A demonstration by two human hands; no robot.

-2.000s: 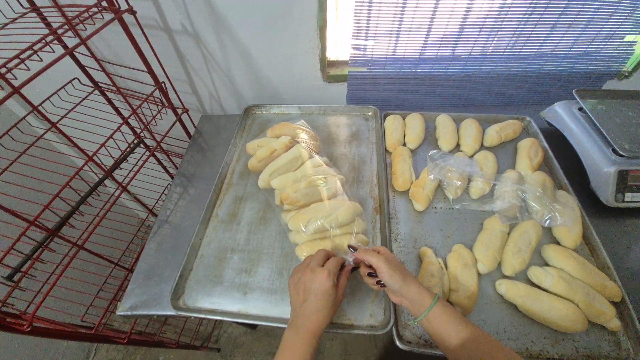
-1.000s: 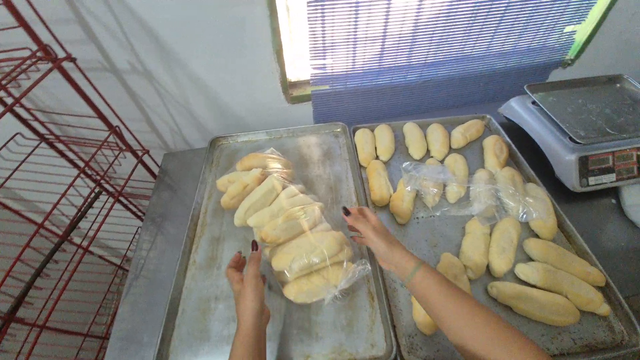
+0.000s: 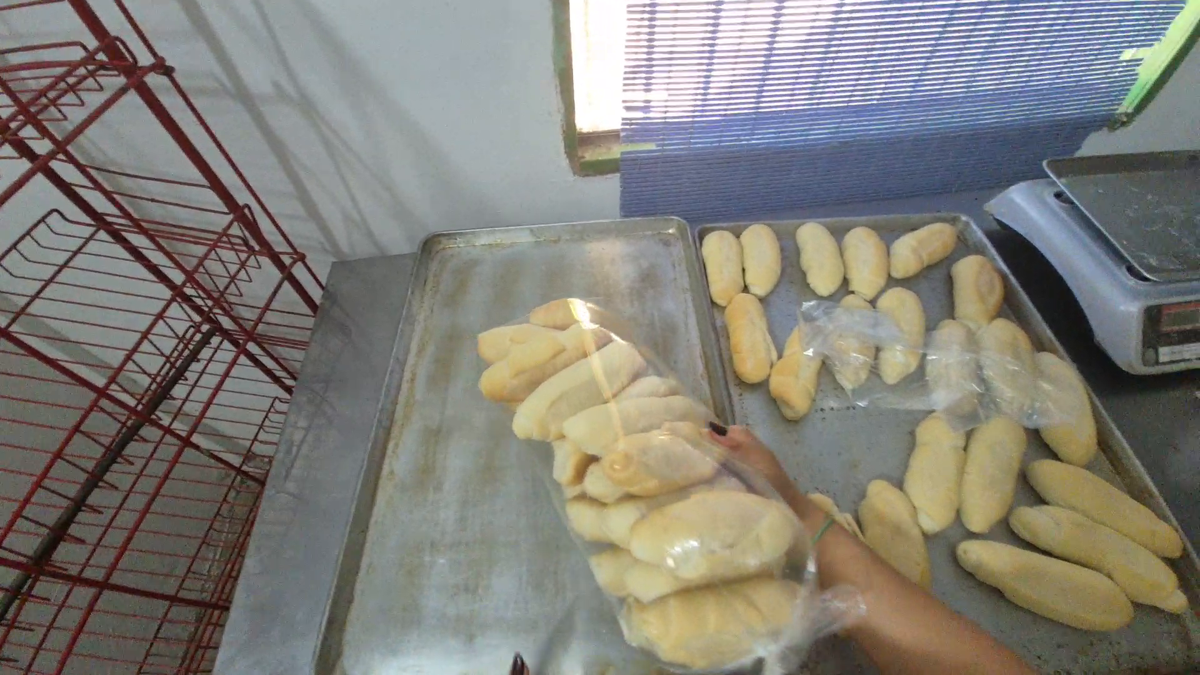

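A long clear plastic bag filled with bread rolls (image 3: 656,469) slants over the left metal baking tray (image 3: 450,525). My right hand (image 3: 755,459) is at the right side of this bag, its fingers partly hidden behind the rolls, so the hold is only partly seen. Of my left hand (image 3: 518,664) just a dark fingernail shows at the bottom edge, left of the bag's lower end. Loose bread rolls (image 3: 994,469) lie on the right metal baking tray (image 3: 834,450), with empty clear plastic bags (image 3: 872,328) lying across some of them.
A red wire rack (image 3: 178,309) stands at the left, beside the metal table (image 3: 291,525). At the right rear is a digital scale (image 3: 1087,253) with a metal pan. Behind the trays are a wall and a window with a blue slatted blind (image 3: 844,112).
Both hands were at the lower end of the bag, then moved apart. Now the bag appears raised from the tray, my right hand is against its side, and my left hand is almost out of view.
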